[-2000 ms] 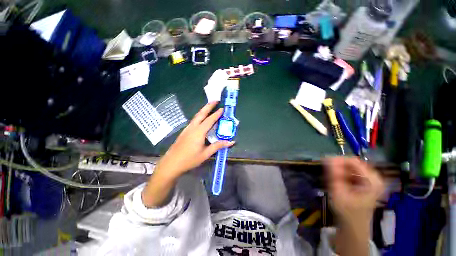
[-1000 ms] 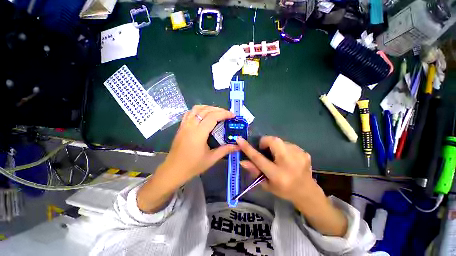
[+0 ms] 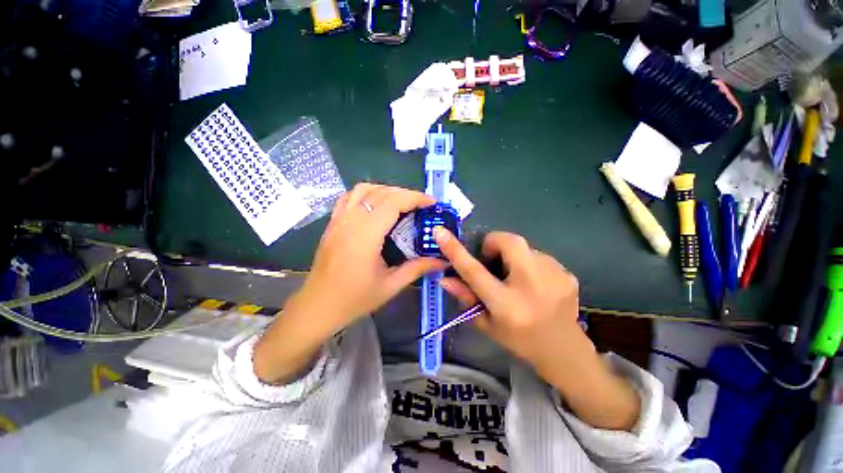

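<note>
A smartwatch (image 3: 431, 222) with a lit dark screen and a light-blue strap lies lengthwise across the mat's front edge, its lower strap hanging past the edge. My left hand (image 3: 356, 254) grips the watch body from the left, fingers above and thumb below. My right hand (image 3: 527, 291) touches the screen with its index fingertip and holds thin tweezers (image 3: 453, 322) in the other fingers, their tips pointing left over the lower strap. Part of a white paper shows behind the watch.
A sticker sheet (image 3: 242, 175) and a clear dot sheet (image 3: 307, 168) lie left. Crumpled white paper (image 3: 421, 105), a white-red strap (image 3: 488, 70) and a gold square (image 3: 468, 106) lie behind the watch. A cream rod (image 3: 636, 210), yellow screwdriver (image 3: 685, 227) and blue-handled pliers (image 3: 709, 249) lie right.
My right hand has come from the right to the watch, now with tweezers in it. The watch screen has gone from bright to a dark display with icons. The camera view has shifted.
</note>
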